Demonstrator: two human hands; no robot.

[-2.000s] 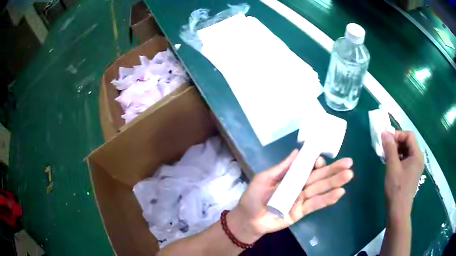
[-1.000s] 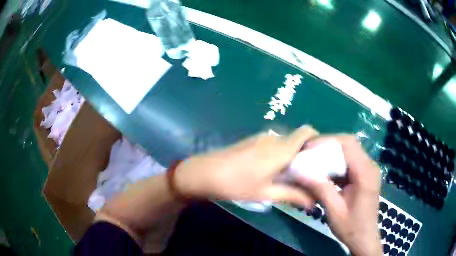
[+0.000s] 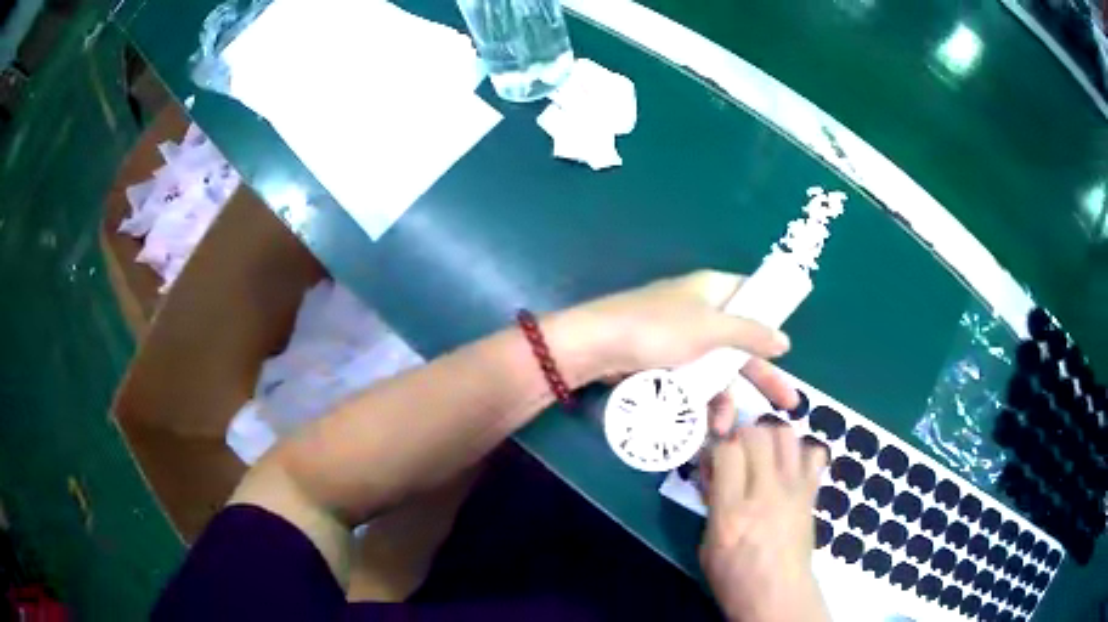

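A white handheld fan body (image 3: 656, 420) is in my left hand (image 3: 680, 328). Its round spoked opening faces up at the near end and its handle points away to the upper right. My left fingers wrap around the handle. My right hand (image 3: 763, 510) is just right of the round head, with its fingertips down at the left end of the white sheet of black pads (image 3: 893, 462). Whether the right fingers hold a pad cannot be seen. A pile of small white parts (image 3: 812, 228) lies just beyond the handle's end.
A block of black round caps (image 3: 1055, 425) and crinkled clear film (image 3: 966, 407) lie at the right. A crumpled white cloth (image 3: 592, 112), a clear bottle (image 3: 520, 49) and flat white bags (image 3: 365, 109) lie at the back left. Open cartons (image 3: 201, 401) with white bundles stand left of the table.
Compared with the blurred view a second ago, my hands have separated. The fan's spoked opening now shows, and my right hand is down at the pad sheet. The wiping cloth was in my right hand earliest.
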